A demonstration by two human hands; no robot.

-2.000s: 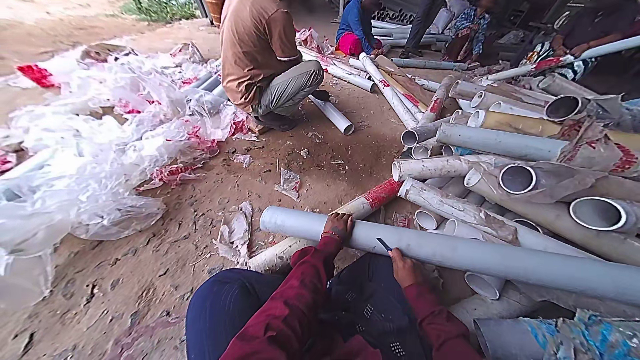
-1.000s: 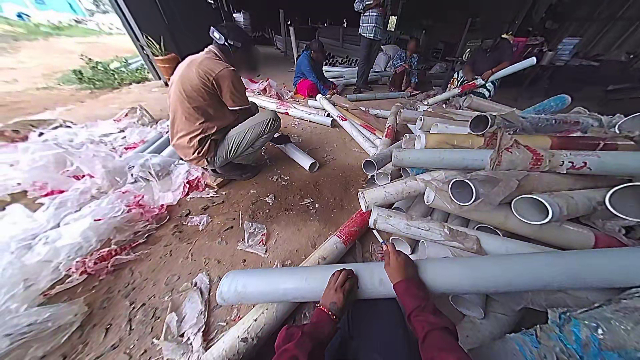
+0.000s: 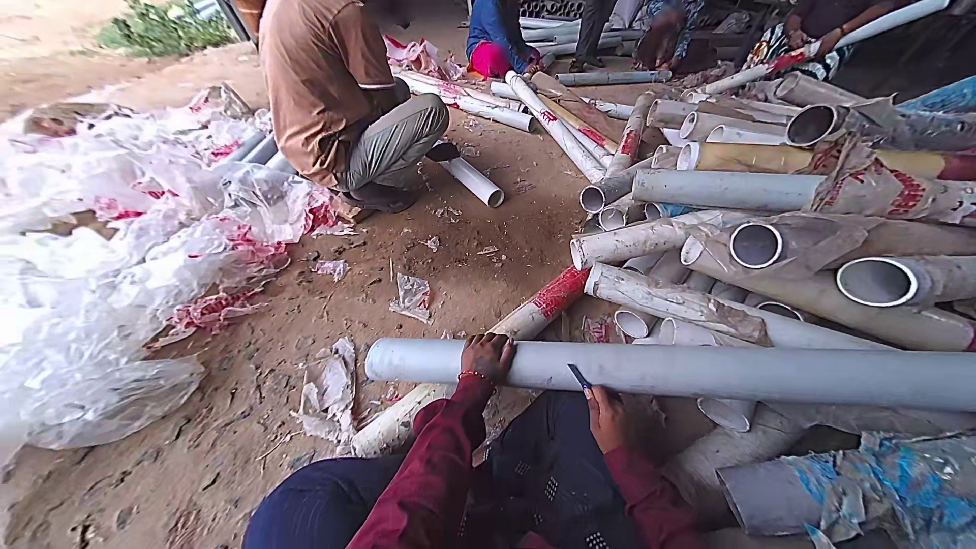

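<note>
A long grey plastic pipe lies crosswise above my lap, over a wrapped white pipe with a red band. My left hand is on top of the grey pipe near its left end, fingers bent over it. In my right hand is a small dark blade, its tip against the near side of the grey pipe. The palm side of my left hand is hidden.
Stacked pipes, some in torn wrapping, fill the right side. Torn plastic wrapping covers the ground at left. A person in a brown shirt squats ahead beside a short pipe. Several people sit or stand farther back.
One second ago my right hand was on the far side of the grey pipe, with the blade pointing away; now it is on the near side. The view has tilted down.
</note>
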